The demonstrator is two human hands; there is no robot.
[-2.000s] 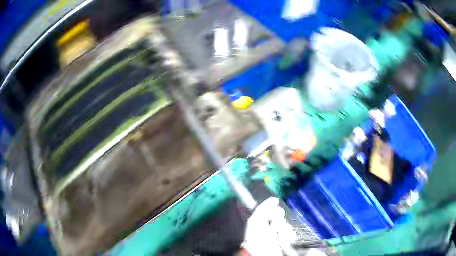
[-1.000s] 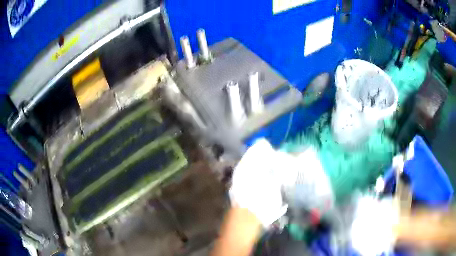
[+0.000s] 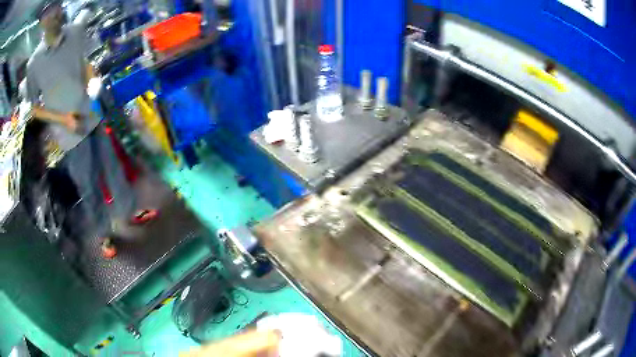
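The compression mould (image 3: 453, 226) lies on the worn brown press bed (image 3: 397, 296) at the right. It is a green-edged plate with long black bands in its grooves. A white-gloved hand, which looks like my left hand (image 3: 303, 335), is at the bottom edge, left of the bed's front edge. It is blurred and cut off, with its bare forearm to the left. Whether it holds anything cannot be told. My right hand is out of the picture.
A grey side table (image 3: 356, 143) holds a clear bottle (image 3: 328, 87), metal posts and a crumpled white item (image 3: 279, 127). A yellow block (image 3: 530, 139) stands behind the mould. A person (image 3: 66, 97) stands at the left on a dark mat. An orange tray (image 3: 173, 33) is farther back.
The view has swung left, so the mould now lies at the right. The bucket and blue tub have left the picture. The second gloved hand seen one second ago is gone from view.
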